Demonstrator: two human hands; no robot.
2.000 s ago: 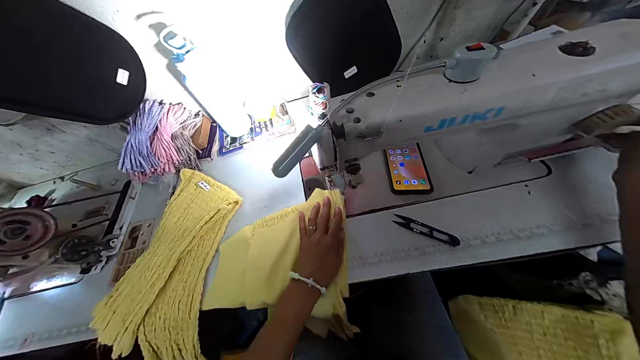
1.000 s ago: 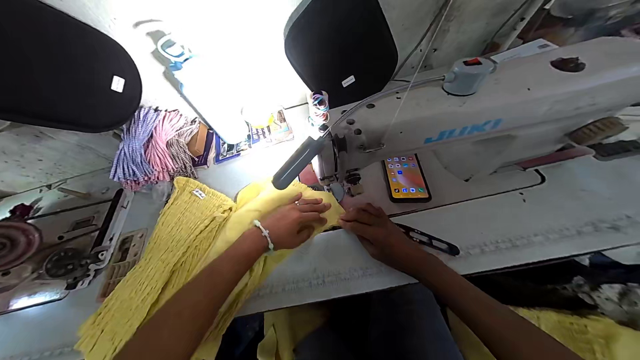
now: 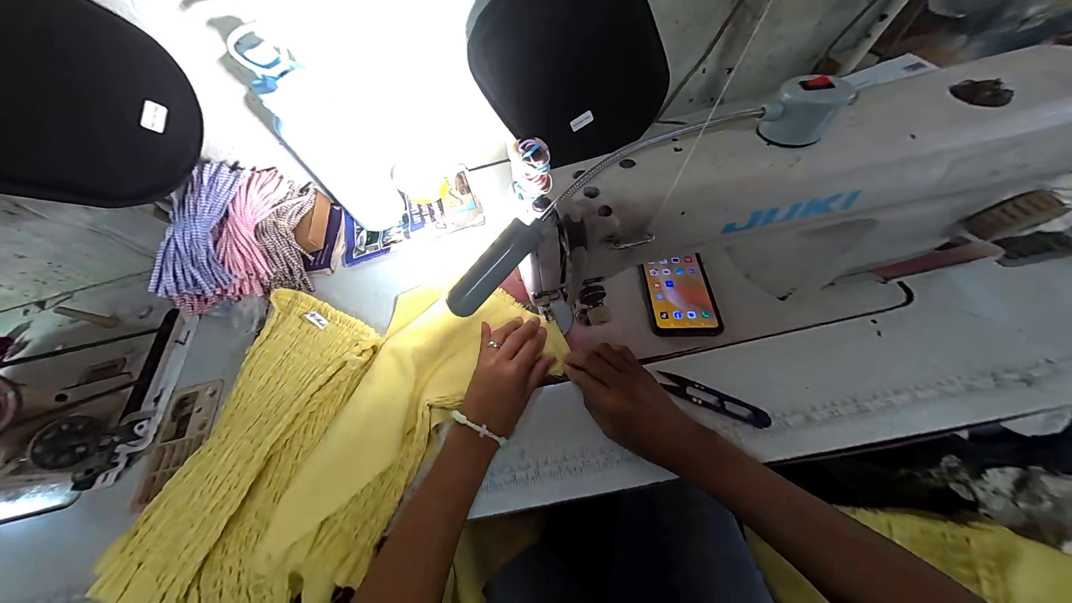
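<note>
Yellow fabric lies under the needle area of a white Juki sewing machine and hangs down toward the lower left. My left hand rests on this fabric just in front of the presser foot, fingers spread a little over it. At the fabric's right corner, my right hand pinches the edge between thumb and fingers. A separate shirred yellow garment piece with a small label lies to the left, touching the fabric. Black thread snips lie to the right of my right hand.
A lit phone lies on the machine bed. A grey lamp on a flexible neck hangs over the fabric. Bundles of checked cords sit at the back left, near booklets. Another machine stands at the far left.
My right hand, not seen at the fabric two seconds ago, has come to its right corner. My left hand first moved left, then back toward the presser foot. The sewn fabric has shifted and turned.
</note>
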